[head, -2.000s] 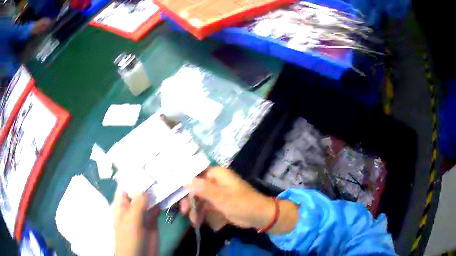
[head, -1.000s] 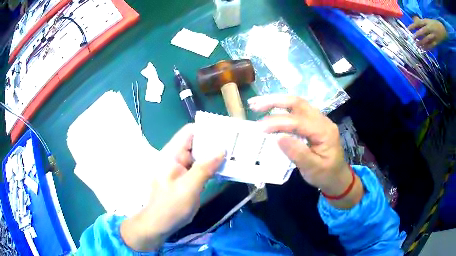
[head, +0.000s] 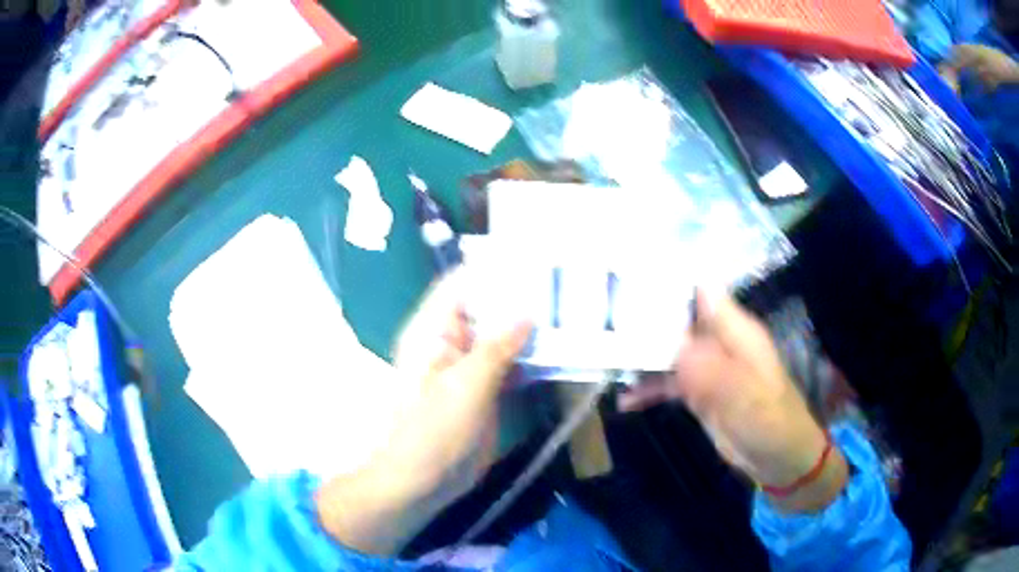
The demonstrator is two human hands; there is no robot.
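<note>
A flat white unit [head: 583, 302] with two dark slots is held level above the bench edge. A pale grey lead wire [head: 534, 464] runs from its near edge down towards my lap. My left hand [head: 453, 391] grips the unit's left end, thumb on top. My right hand [head: 743, 391] grips its right end. Both hands are somewhat blurred. The unit's underside is hidden. A hammer [head: 590, 436] lies behind and under it; its brown head is partly covered and the handle end shows below.
White sheet stack [head: 263, 335] lies left, white scrap [head: 364, 205] and black pen-shaped tool [head: 431, 223] beyond. Blue tray [head: 134, 480] is far left. Clear bag [head: 715, 201], small bottle [head: 526, 47] and white piece [head: 456, 118] lie farther back. Blue bin [head: 855, 156] and another person's hand [head: 983, 69] are upper right.
Since one second ago, my right hand has moved from the unit's top face down to its right end. The unit is now more level and covers more of the hammer.
</note>
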